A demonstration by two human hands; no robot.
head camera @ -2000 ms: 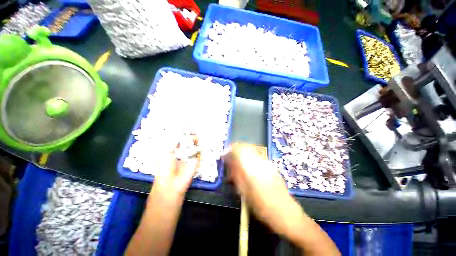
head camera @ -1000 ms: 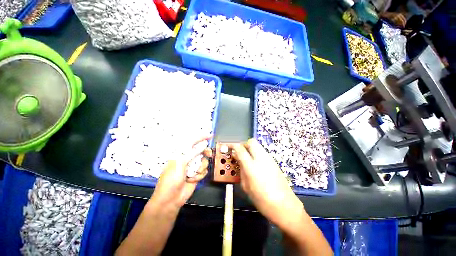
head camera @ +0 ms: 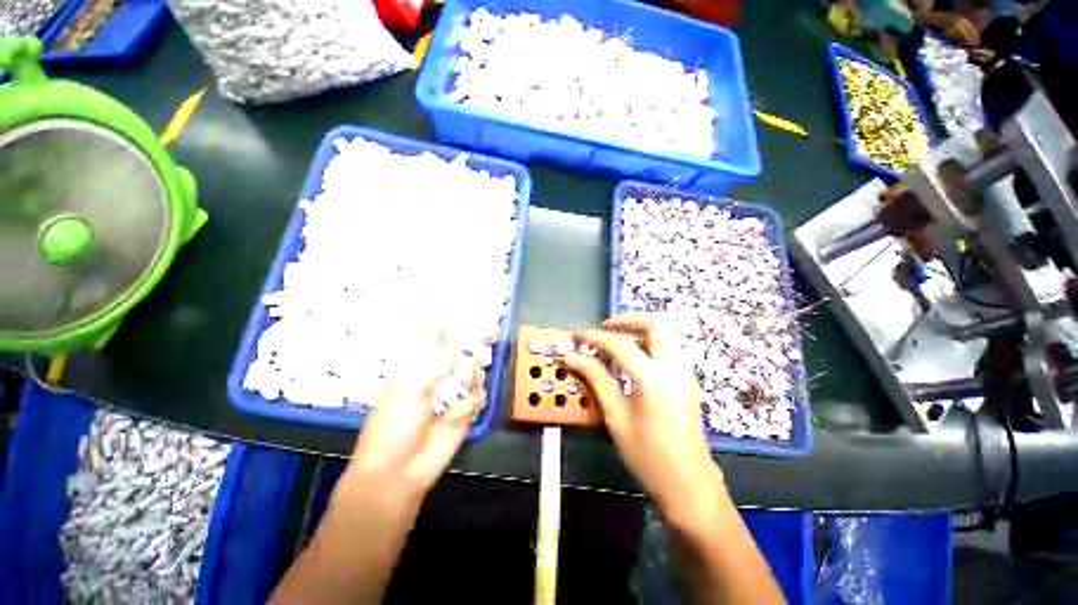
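Observation:
The reddish-brown loading fixture (head camera: 556, 408) lies at the bench edge between two trays, its pale wooden handle (head camera: 547, 508) pointing toward me. White pieces sit in its far row; several nearer holes look dark. My right hand (head camera: 644, 384) is over its right side, fingertips at a white piece in the far row. My left hand (head camera: 420, 408) is over the near right corner of the left parts tray (head camera: 266, 319), palm up, holding several small white housings (head camera: 455, 390). The right parts tray (head camera: 798, 355) holds mottled white and brown pieces with thin leads.
A large blue bin (head camera: 567, 154) stands behind the trays. A green fan (head camera: 177, 219) is at left, a clear plastic bag (head camera: 290, 47) at back left, a bench press (head camera: 946, 272) at right. A brass-coloured parts tray (head camera: 881, 112) is at back right. Blue crates sit below the bench edge.
White pieces now show across more of the fixture's far row, and my right hand's fingers have spread over it. My left hand has opened with the white housings. The view has shifted slightly.

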